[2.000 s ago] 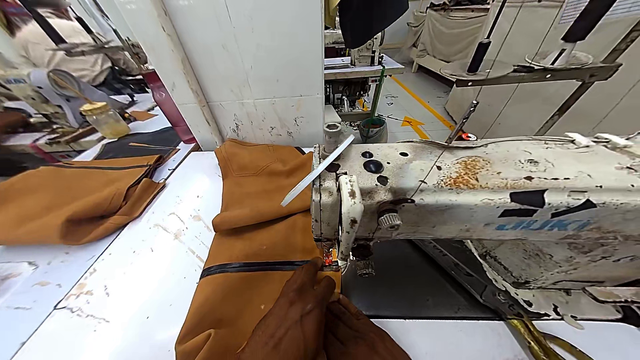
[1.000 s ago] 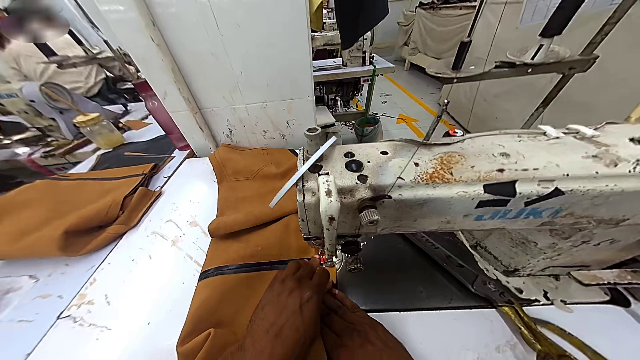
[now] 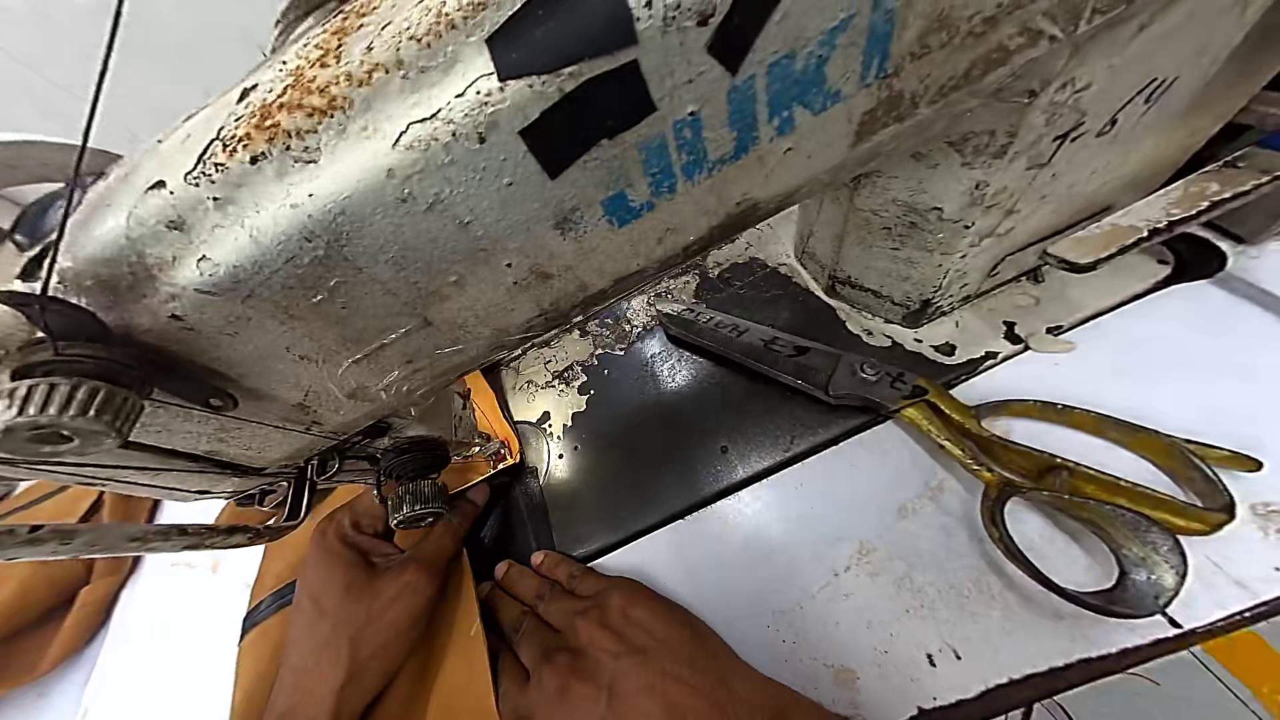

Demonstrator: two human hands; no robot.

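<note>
Brown fabric [image 3: 440,640] with a black strip [image 3: 268,608] lies under the head of a worn JUKI sewing machine [image 3: 400,220]. My left hand [image 3: 370,590] pinches the fabric's edge just below the needle area, its fingertips partly behind a knurled knob [image 3: 417,503]. Beside it, my right hand [image 3: 600,640] rests with fingers spread, its fingertips on dark material [image 3: 515,515] at the fabric's right edge. The needle itself is hidden behind the machine head.
Tailor's shears [image 3: 960,430] with yellow handles lie across the black machine bed [image 3: 650,440] and the white table [image 3: 860,540], right of my hands. More brown fabric [image 3: 60,590] lies at the far left. A metal lever [image 3: 150,540] extends at lower left.
The view has swung closer and to the right, bringing the shears fully into sight. My right hand now lies flatter, with its fingers apart, beside the left.
</note>
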